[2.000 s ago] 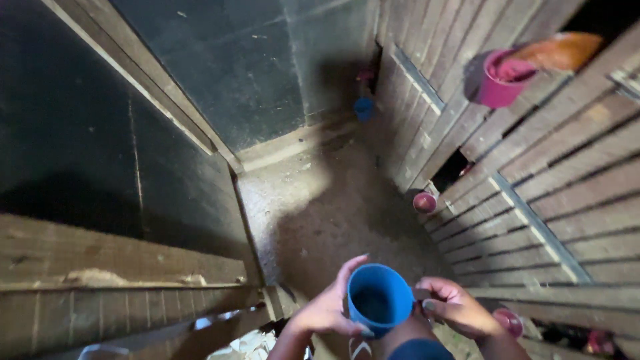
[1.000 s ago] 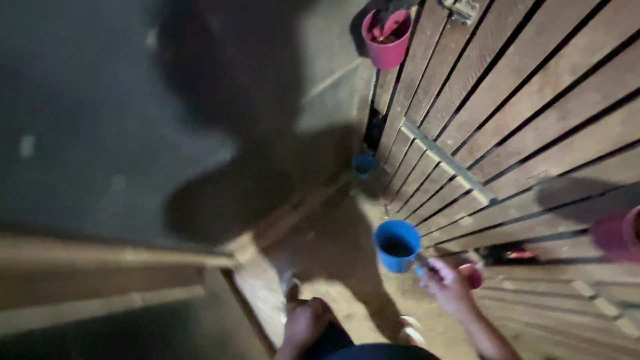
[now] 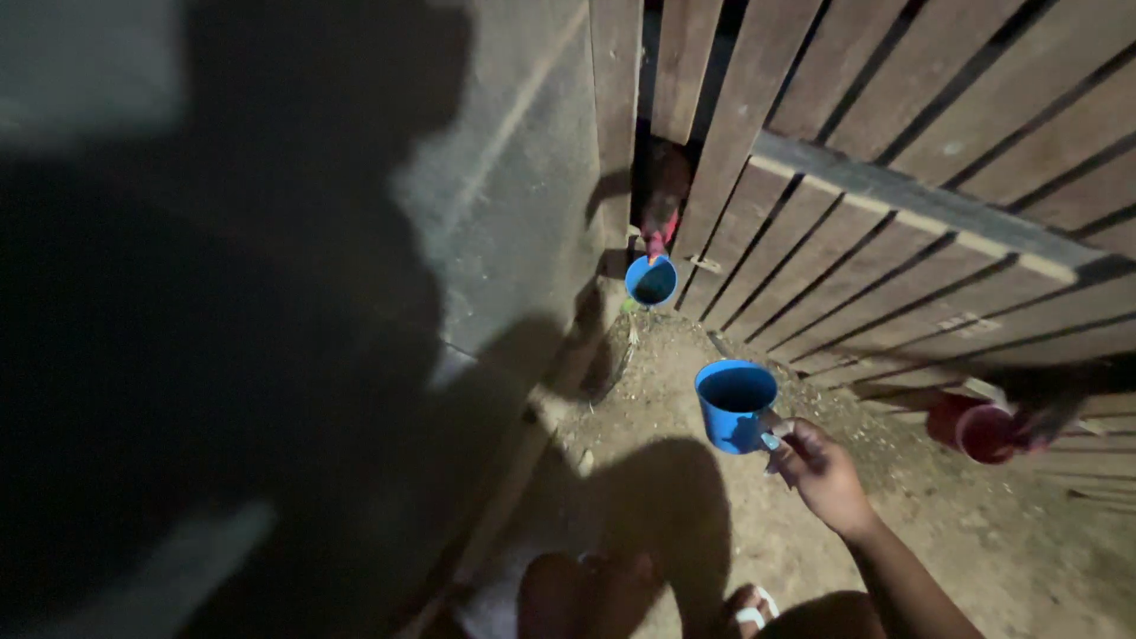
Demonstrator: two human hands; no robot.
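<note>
My right hand (image 3: 816,470) grips the handle of a blue plastic cup (image 3: 735,435), which is held upright above the dirt floor with dark contents. Beyond it, at the corner of the slatted wall, a smaller-looking blue container (image 3: 650,282) holds something dark. A chicken (image 3: 661,204) with a red head pokes out through a gap in the boards, its beak at that container's rim. At the bottom, a dim, shadowed shape (image 3: 590,593) may be my left hand or a knee; its fingers cannot be made out.
Wooden slats (image 3: 887,257) with a grey crossbar run along the right. Low there, red containers (image 3: 987,433) stand at a gap, with a dark, blurred bird-like shape over one. A dark panel (image 3: 524,204) rises on the left. My sandalled foot (image 3: 753,612) is on the dirt floor (image 3: 799,541).
Two seconds ago both hands were at the blue cup; now only my right hand holds it. The chicken's head now shows at the far blue container. The view has shifted toward that corner.
</note>
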